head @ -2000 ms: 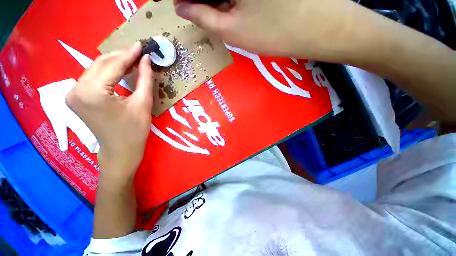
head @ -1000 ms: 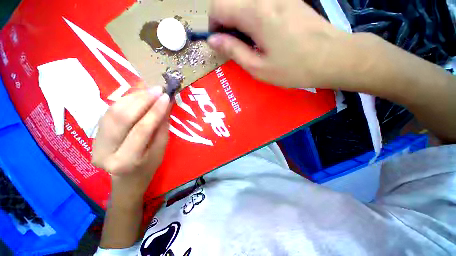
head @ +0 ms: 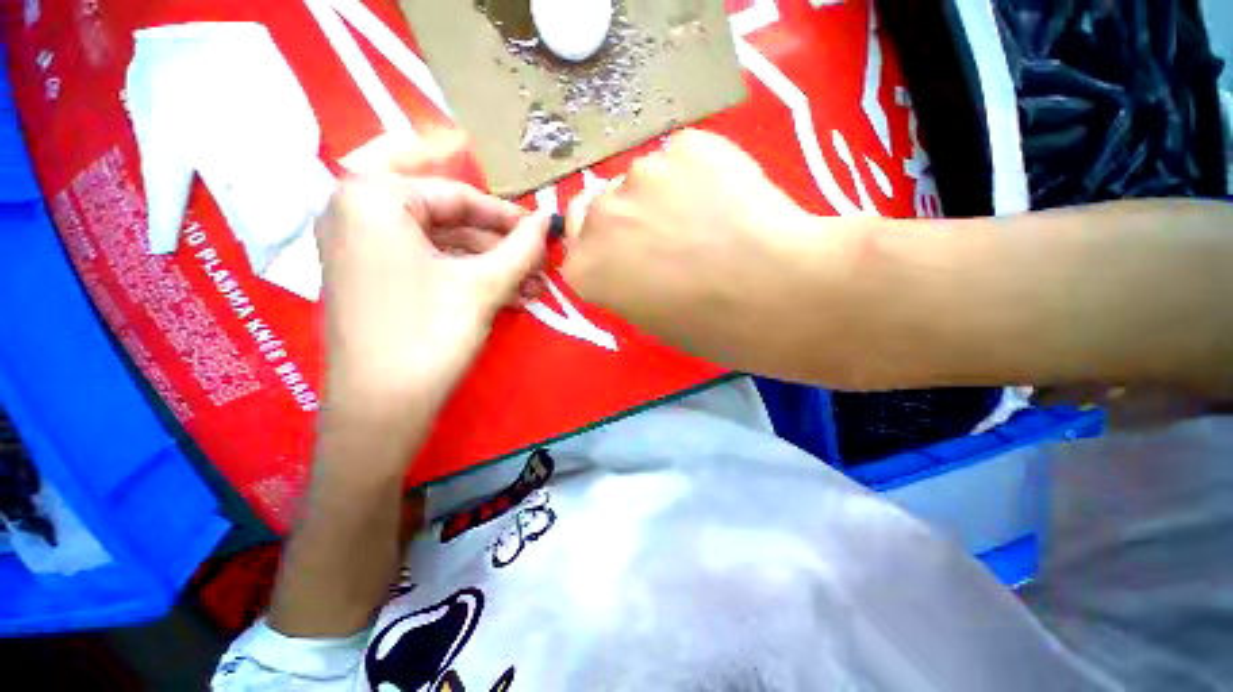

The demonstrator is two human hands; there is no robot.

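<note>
My left hand [head: 419, 270] pinches a small black piece [head: 556, 227] between thumb and fingertips, over the red box [head: 636, 325]. Only a dark bit of the piece shows. My right hand [head: 663, 243] is curled with its fingertips close to the piece, its back towards the camera. Whatever it may hold is hidden. The white round pot [head: 572, 25] sits on the stained cardboard pad [head: 703, 95] at the top, cut by the frame edge. Tiny shiny specks [head: 602, 81] lie around the pot.
A white paper scrap [head: 237, 129] lies on the left of the box. A blue bin [head: 81, 406] with dark pieces stands at far left. A tray heaped with black parts [head: 1122, 95] is at upper right. Another blue bin [head: 947, 460] stands below it.
My right hand has moved down from the pot to my left hand; the black part seen in it is now hidden. My left hand has moved right. The view has shifted, so the pot appears higher.
</note>
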